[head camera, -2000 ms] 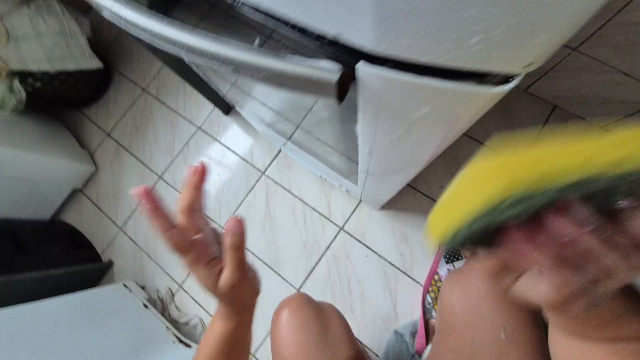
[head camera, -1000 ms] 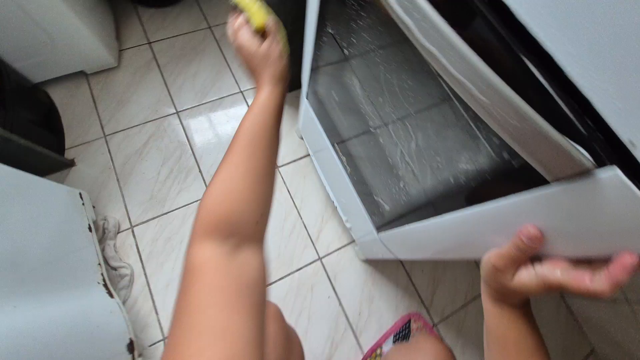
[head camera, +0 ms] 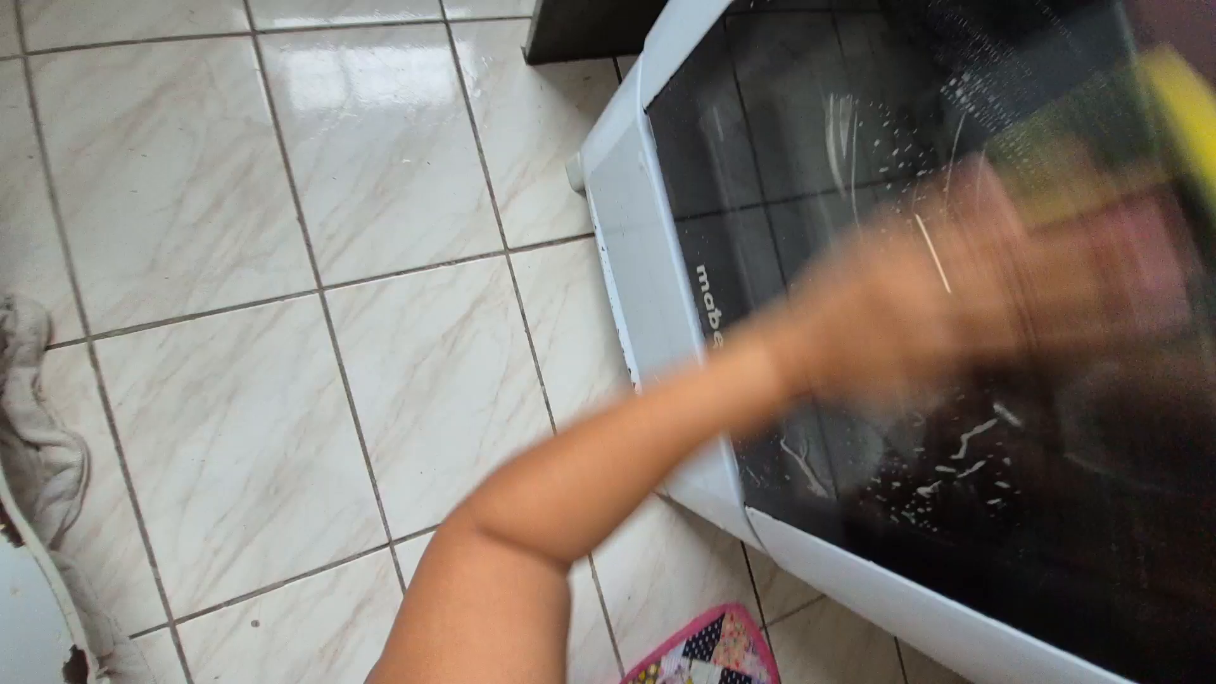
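Observation:
My left hand [head camera: 912, 304], blurred by motion, reaches across the dark glass [head camera: 950, 446] of a white-framed oven door. A yellow and green scouring sponge [head camera: 1186, 114] is in its grasp, smeared by the same motion near the right edge of the view. Whether the sponge touches the glass cannot be told. White suds and wet streaks lie on the glass on both sides of the hand, and reflections of the hand and floor tiles mix with them. My right hand is out of view.
Marbled floor tiles [head camera: 209, 427] lie to the left of the door. A grey-white cloth [head camera: 38, 418] rests beside a chipped white panel [head camera: 28, 598] at the left edge. Patchwork fabric with a pink border [head camera: 712, 655] is at the bottom, and a dark object [head camera: 589, 33] stands at the top.
One second ago the sponge was in my left hand over the floor, left of the door; now it is over the glass. My right hand has left the view. The view is closer to the door.

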